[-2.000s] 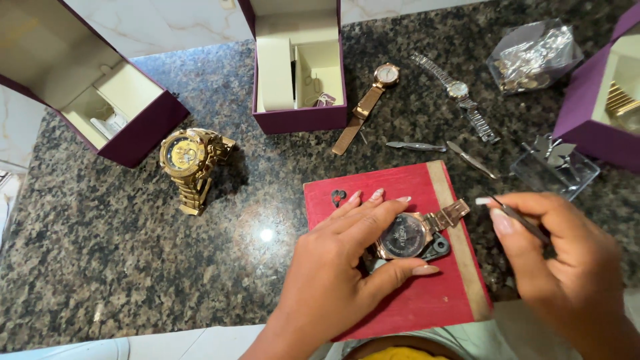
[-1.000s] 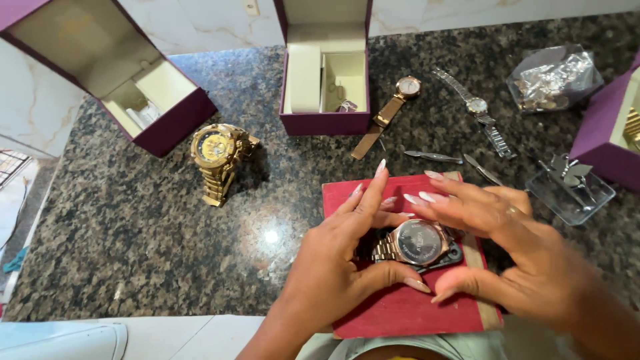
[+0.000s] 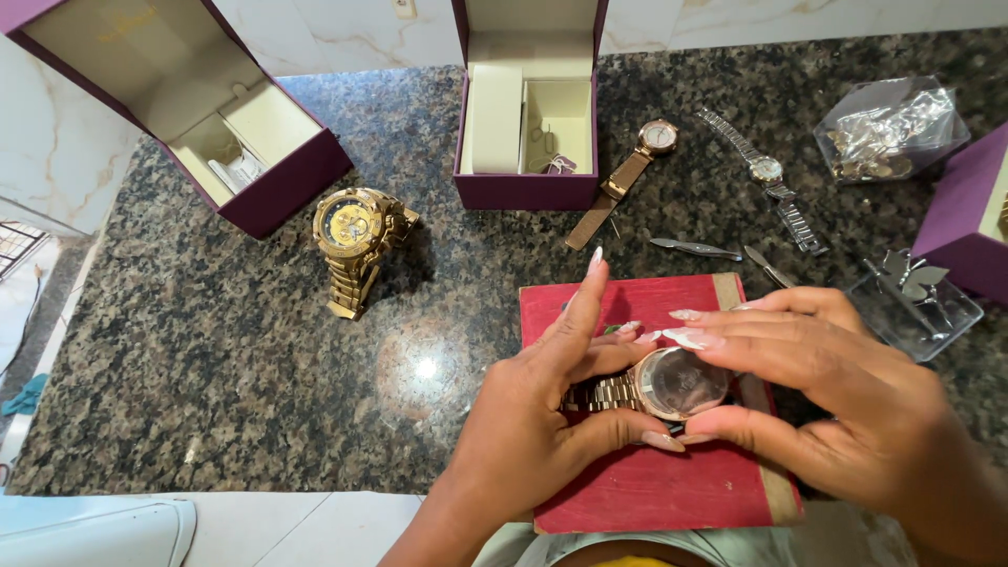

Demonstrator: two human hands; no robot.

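A rose-gold wristwatch (image 3: 683,384) lies caseback up over a red hardcover book (image 3: 661,496). Its link bracelet runs left beneath my left hand (image 3: 551,394), whose thumb and fingers grip the left side of the case. My right hand (image 3: 819,386) holds the right side, fingertips on the upper edge and thumb at the lower edge. Part of a dark object under the watch is hidden by my hands. Beyond the book lie steel tweezers (image 3: 696,250) and another slim metal tool (image 3: 768,268), partly behind my right fingers.
A gold chronograph watch (image 3: 350,228) stands left, near an open purple box (image 3: 287,185). Another open purple box (image 3: 526,191) is at the back. Mesh-band (image 3: 602,220) and silver (image 3: 765,169) watches lie right of it, near a bag of parts (image 3: 894,134) and a clear tray (image 3: 917,315).
Two seconds ago my right hand held a slim dark tool to the right of the watch; that tool no longer shows in it. Both hands have since closed around the watch case.
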